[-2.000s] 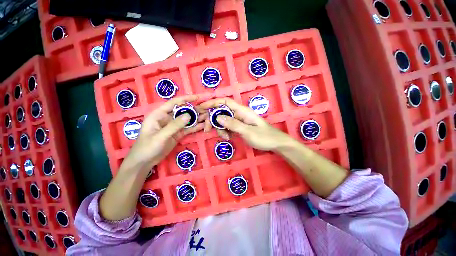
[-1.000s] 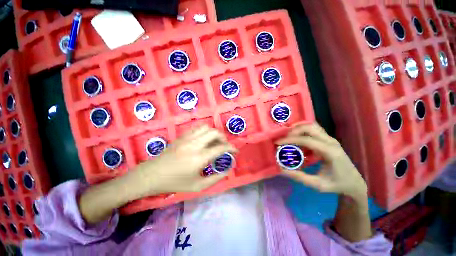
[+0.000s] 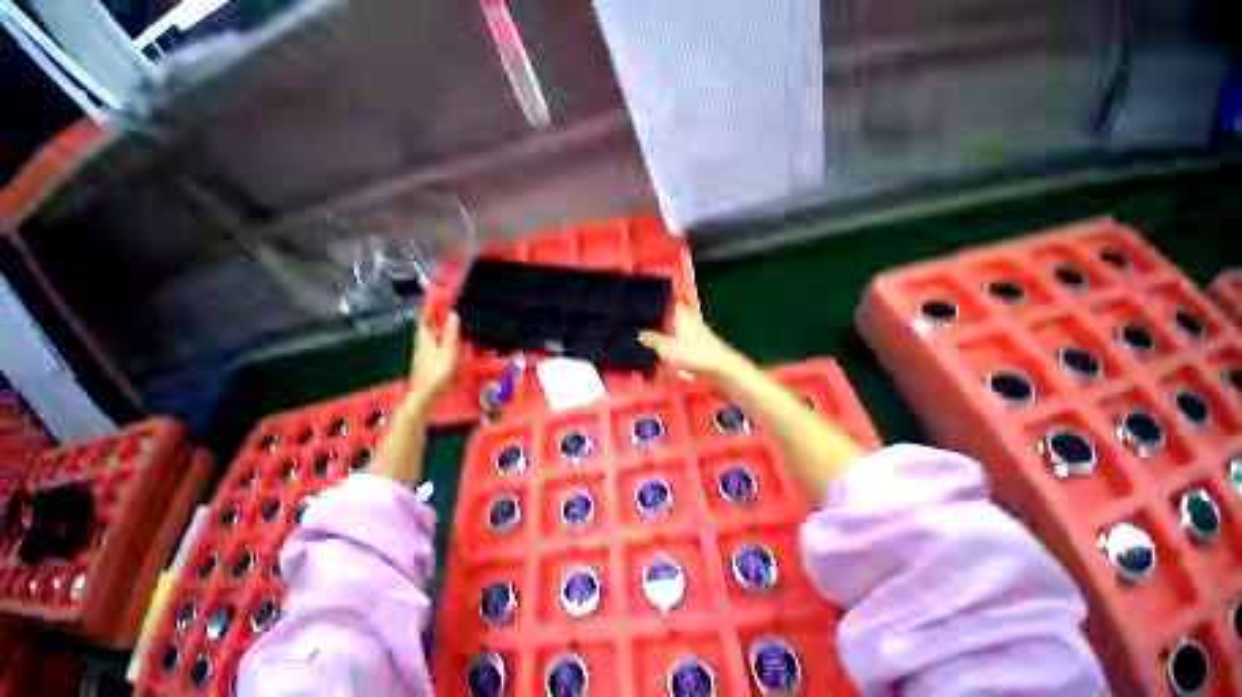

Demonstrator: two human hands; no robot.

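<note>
The black tray (image 3: 565,313) lies over the rear foam tray (image 3: 599,245). My left hand (image 3: 436,351) is at its left edge and my right hand (image 3: 688,343) is at its right edge, fingers on the tray. Both hands are small and somewhat blurred. The working foam tray (image 3: 627,545) lies nearest me, with watch units in its pockets, many with purple-blue lit displays. One watch unit (image 3: 663,584) shows a white face. A white paper slip (image 3: 569,384) and a blue marker pen (image 3: 511,380) lie between the black tray and the working tray.
Stacked foam trays (image 3: 953,381) with mostly dark watches stand at the right. A left-side foam tray (image 3: 259,517) holds more watches. Another foam tray (image 3: 123,490) at the far left bears a black object (image 3: 57,523). A white panel (image 3: 722,109) stands behind the dark green bench.
The view has tilted up and shows more of the bench's back. Both hands have left the watch units and moved to the black tray. The watch units they held are now out of the hands.
</note>
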